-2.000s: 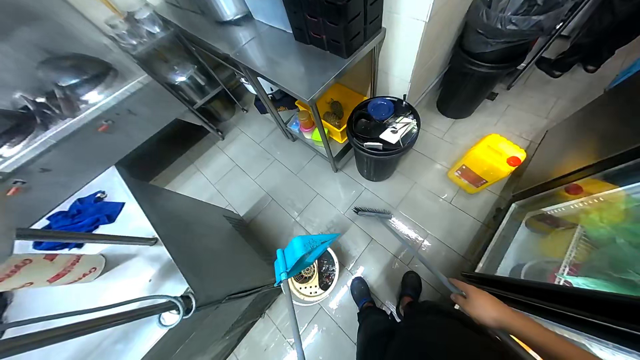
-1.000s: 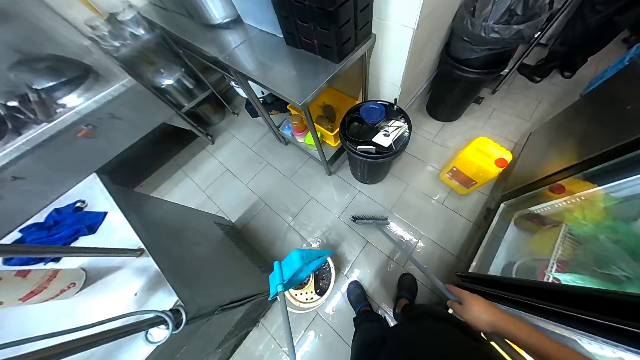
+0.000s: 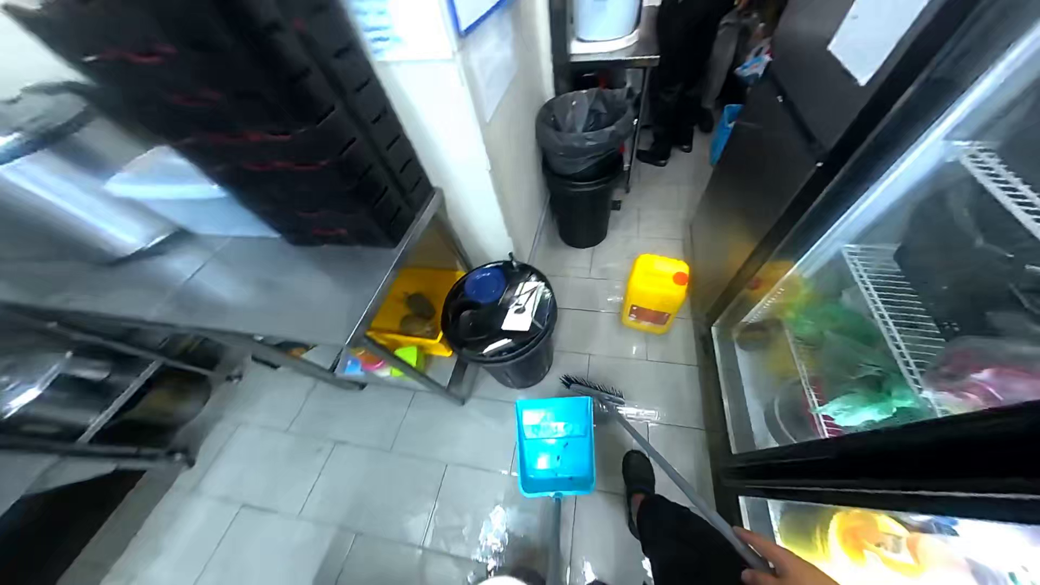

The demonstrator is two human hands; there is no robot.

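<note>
At the lower right, my right hand (image 3: 776, 561) grips the grey handle of a floor brush (image 3: 593, 388), whose dark bristles are beside the dustpan. A blue long-handled dustpan (image 3: 556, 447) is over the wet tiles just left of the brush, with small dark specks in its pan. Its grey handle runs down to the bottom edge, and my left hand is out of view. My dark shoe (image 3: 639, 479) stands just below the brush.
A lidded black bin (image 3: 520, 370) stands by the steel table (image 3: 325, 313). Beyond are a yellow jerrycan (image 3: 655, 292) and a lined bin (image 3: 581, 203). A glass-door refrigerator (image 3: 731, 390) borders the right side. A person in dark trousers (image 3: 678, 73) stands at the back.
The view has turned strongly to the right. The dustpan was above a round floor drain at the left and is now beside the brush; the right hand still holds the brush handle.
</note>
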